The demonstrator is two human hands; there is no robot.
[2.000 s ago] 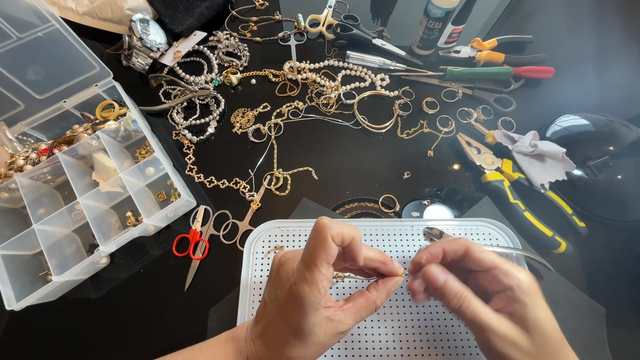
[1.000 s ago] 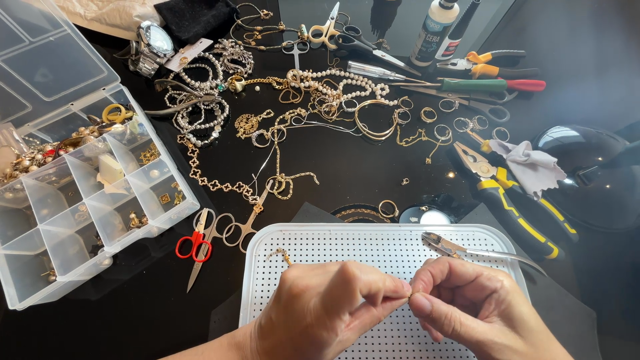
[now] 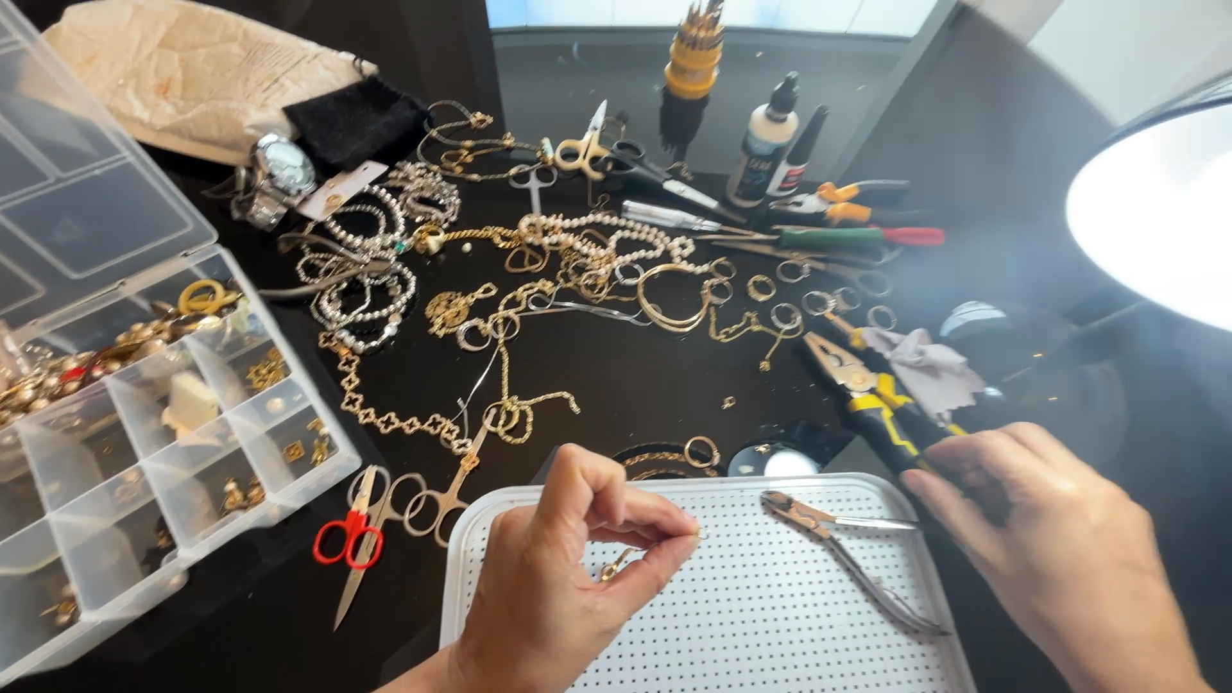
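Observation:
My left hand (image 3: 577, 568) pinches a tiny gold-coloured piece (image 3: 701, 534) between thumb and forefinger over the white perforated tray (image 3: 751, 616). A short gold chain piece (image 3: 616, 564) shows just behind its thumb. My right hand (image 3: 1049, 539) is at the tray's right edge, fingertips at the black-and-yellow handles of the combination pliers (image 3: 871, 399); whether the fingers close on a handle cannot be told. Metal nippers (image 3: 847, 558) lie on the tray between my hands. A gold ring (image 3: 702, 452) and a round shiny case (image 3: 780, 460) lie beyond the tray's far edge.
A clear compartment box (image 3: 173, 472) holds jewellery at left. Red-handled scissors (image 3: 356, 534) lie beside it. Bead bracelets (image 3: 371, 279), a pearl necklace (image 3: 616, 236) and bangles (image 3: 674, 296) spread across the black table. Glue bottles (image 3: 765, 144), a green-red screwdriver (image 3: 847, 237), a grey cloth (image 3: 929, 366) and a bright lamp (image 3: 1165, 212) stand or lie beyond.
My right hand has left my left hand and moved right, to the pliers. My left hand still pinches at its fingertips. The view has tilted up, showing more of the table's far side.

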